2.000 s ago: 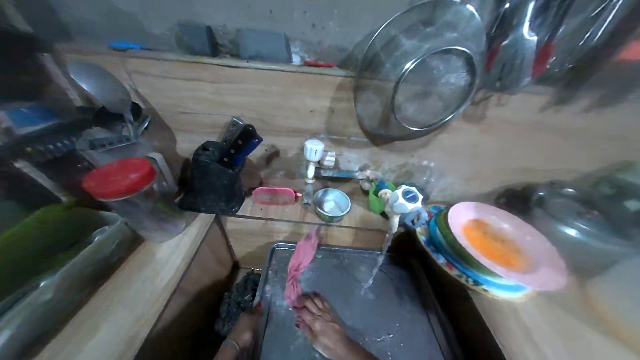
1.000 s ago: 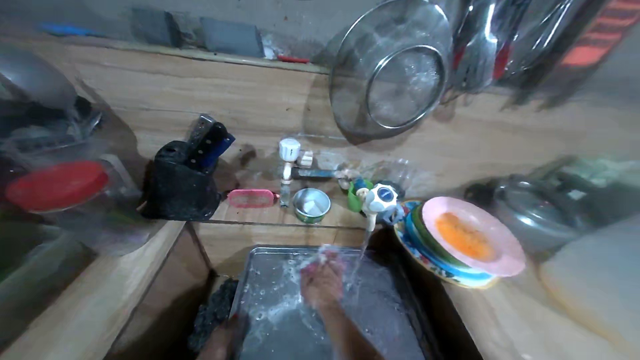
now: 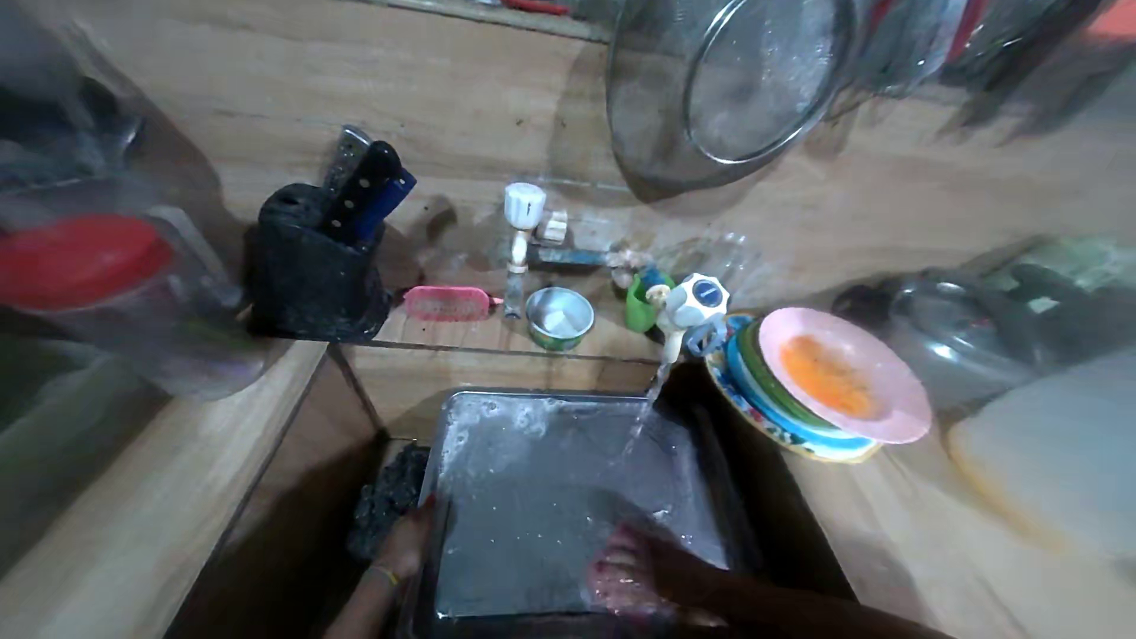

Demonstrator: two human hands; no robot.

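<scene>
A metal baking tray (image 3: 532, 497) lies tilted in the sink, with soap suds near its upper left corner. My left hand (image 3: 406, 541) grips the tray's left rim. Pressed on the tray's lower right part is my right hand (image 3: 635, 568), blurred, with a pink cloth (image 3: 617, 555) that shows only in part beneath its fingers. Water runs from a tap with a white and blue knob (image 3: 697, 302) onto the tray's upper right area.
Stacked plates (image 3: 843, 377) stand at the right, beside a lidded pot (image 3: 945, 328). Along the back ledge are a black knife holder (image 3: 311, 266), a pink brush (image 3: 448, 303) and a small metal bowl (image 3: 559, 317). A red-lidded jar (image 3: 80, 262) stands left. Dark crumpled material (image 3: 389, 497) lies left of the tray.
My right hand has moved from the tray's upper middle to its lower right. Suds that covered much of the tray a second ago now show mainly at the upper left. The view has moved closer.
</scene>
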